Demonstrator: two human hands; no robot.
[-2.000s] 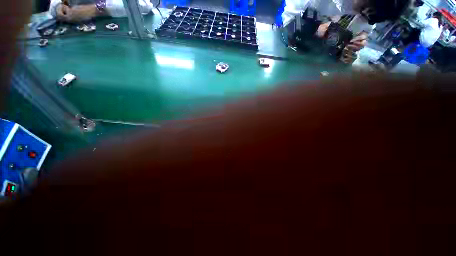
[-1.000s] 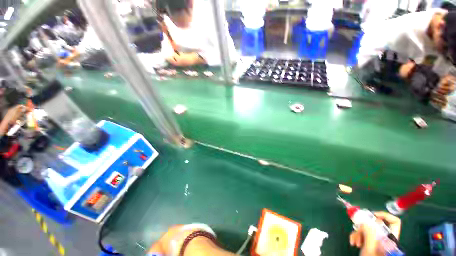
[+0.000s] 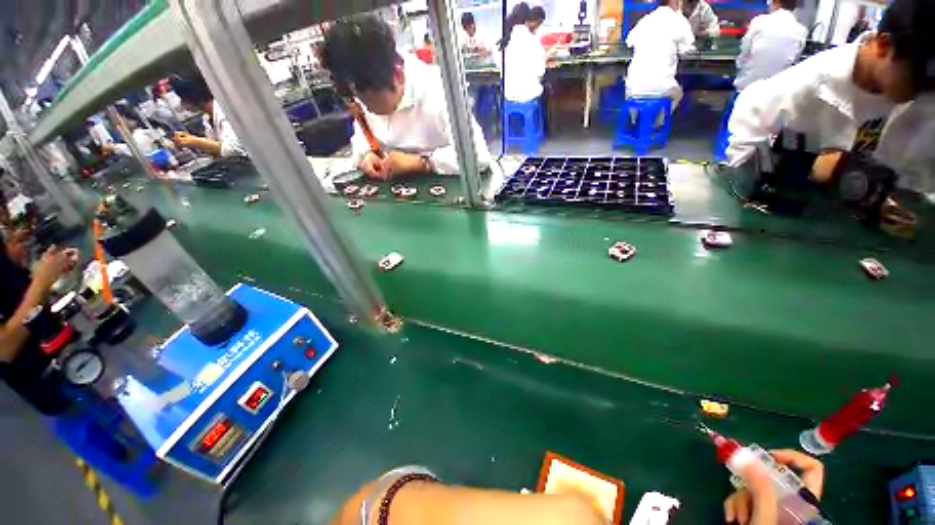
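Observation:
My right hand (image 3: 771, 486), cut off by the bottom edge at the right, grips a dispensing syringe (image 3: 754, 462) with a red lower end and a thin needle tip pointing up and left. My left forearm, with a dark bead bracelet, lies along the bottom edge; its hand (image 3: 559, 508) is mostly cut off and its fingers cannot be made out. The forearm and hand partly cover the pressing pad (image 3: 582, 475), a square with a reddish-brown frame. A crumpled white wipe (image 3: 654, 510) lies right of the pad.
A red spare syringe (image 3: 849, 417) stands tilted in view near a blue controller (image 3: 911, 496). A small yellow block (image 3: 714, 408) lies at the belt edge. Modules (image 3: 621, 250) lie on the green belt (image 3: 492, 277). A blue-and-white machine (image 3: 246, 385), metal post (image 3: 282, 164), black tray (image 3: 584, 184) and people surround it.
The dark blur that covered the view two seconds ago is gone. Since one second ago, my left arm has moved right over the pad; my right hand still holds the syringe.

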